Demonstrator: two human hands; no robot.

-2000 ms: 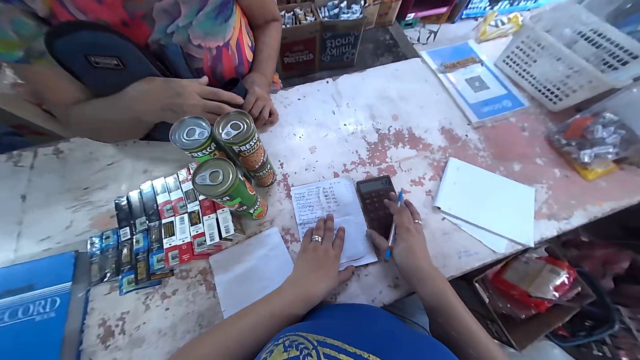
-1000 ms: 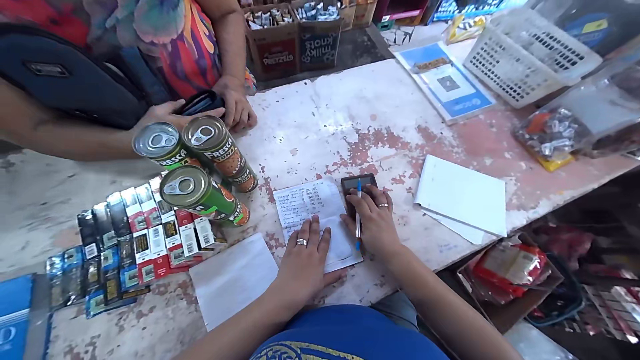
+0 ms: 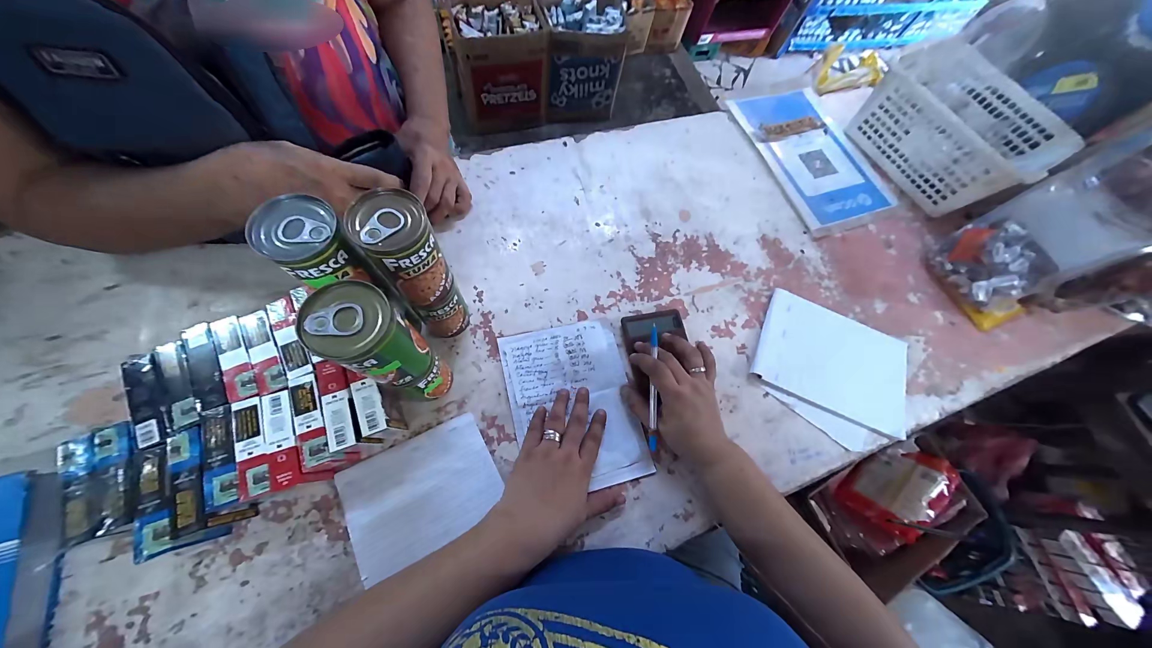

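My left hand (image 3: 555, 463) lies flat on a handwritten list on paper (image 3: 562, 364), its fingers spread. My right hand (image 3: 677, 396) rests over a dark calculator (image 3: 655, 326), with a blue-and-white pen (image 3: 653, 396) held between its fingers; the hand hides most of the keys. A blank sheet (image 3: 418, 504) lies left of the list. Left of that, cigarette packs (image 3: 261, 405) are laid out in rows, and three tuna cans (image 3: 373, 337) stand in stacks or singly beside them; which, I cannot tell. A white pad (image 3: 832, 364) lies to the right.
Across the worn painted counter (image 3: 576, 225), a person's hands (image 3: 436, 175) hold a dark item near the cans. At the right are a blue-and-white printed sheet (image 3: 810, 162), a white plastic basket (image 3: 936, 135) and bagged goods (image 3: 990, 265). A blue book (image 3: 13, 540) lies far left.
My right hand has moved from the calculator's lower right side, where its keys showed, to over the keys. The pen stays in it. My left hand remains on the list.
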